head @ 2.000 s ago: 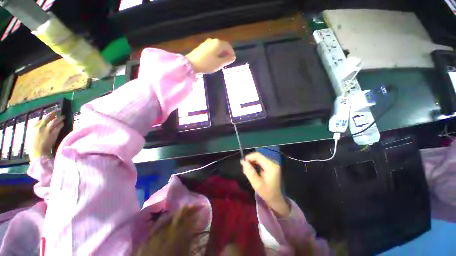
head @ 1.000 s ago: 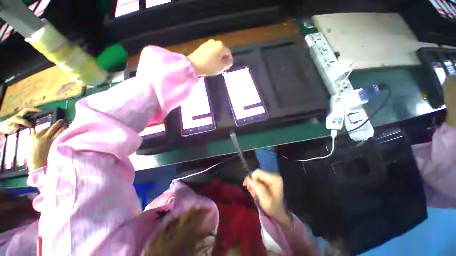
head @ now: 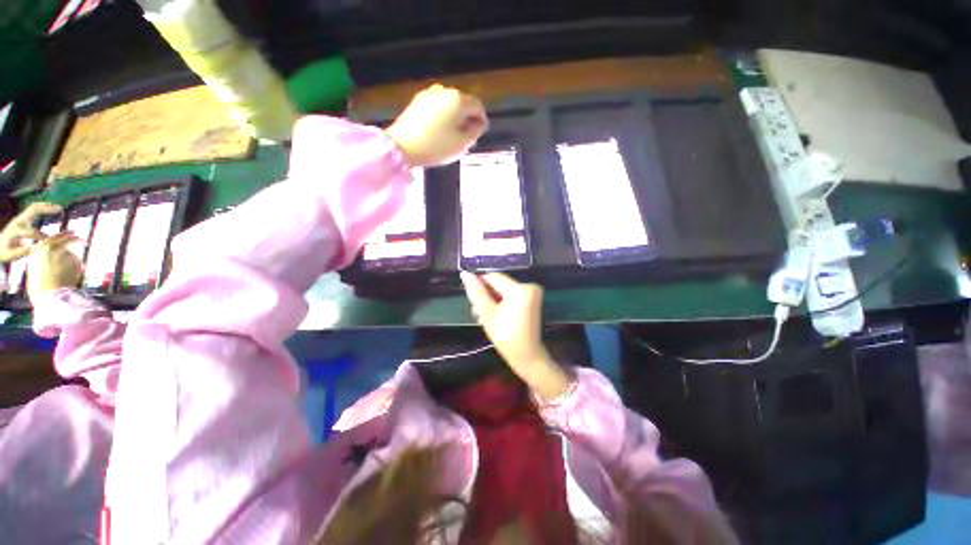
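Note:
The black phone tray (head: 713,256) holds a left phone (head: 399,240), a middle phone (head: 493,208) and a right phone (head: 604,202). The left and middle screens are white with a bar near the bottom; the right one is plain white. My left hand (head: 439,125) is curled over the tray's upper part, fingers closed, nothing visible in it; its sleeve covers the tray's left end. My right hand (head: 509,319) is pinched at the middle phone's lower edge, on the test cable, whose tip is hidden by my fingers. A thin white lead (head: 453,353) runs behind this hand.
A power strip (head: 783,144) with plugs and a charger (head: 789,285) lies right of the tray. A pale flat board (head: 862,117) is at right rear. A wrapped pole (head: 229,64) hangs at upper left. Another person's hands (head: 48,261) are at another phone tray (head: 190,208), far left.
My right hand has moved from below the right phone up to the middle phone's lower edge. The right phone's screen has lost its bar. The camera view has shifted left.

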